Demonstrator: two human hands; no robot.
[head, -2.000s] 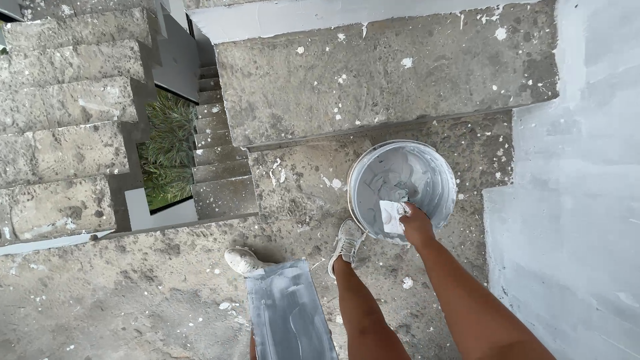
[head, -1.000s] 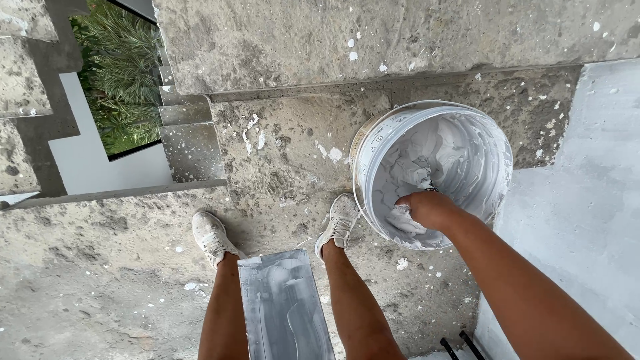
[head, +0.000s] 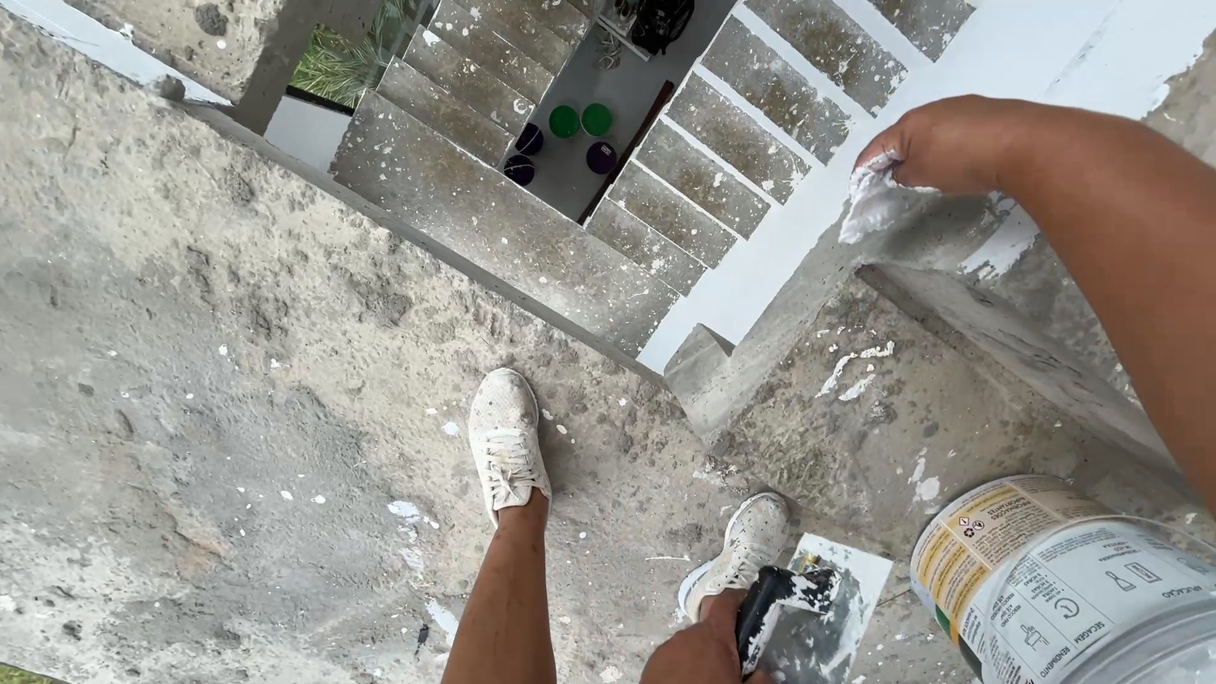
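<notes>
Near the concrete step edge, beside the white-painted strip (head: 750, 290), my right hand (head: 959, 147) pinches a small piece thickly coated in white paste (head: 879, 204); whether it is a spreader is hard to tell. At the bottom, my left hand (head: 698, 651) grips the black, paste-smeared handle (head: 765, 608) of a flat metal trowel (head: 860, 579). The trowel's blade lies beyond the handle, beside my right shoe (head: 750, 541). To its right is a labelled plastic bucket (head: 1054, 579), whose inside is mostly out of view.
My left shoe (head: 503, 437) stands on rough concrete near a drop. Below are concrete stairs (head: 703, 161) and several buckets (head: 597, 120) on a lower floor. A raised concrete step (head: 1016, 351) runs along the right, and plants (head: 347, 57) show through an opening.
My right hand has come out of the bucket and is now at the step edge. The trowel now shows its handle side instead of its smeared face. The view has swung strongly.
</notes>
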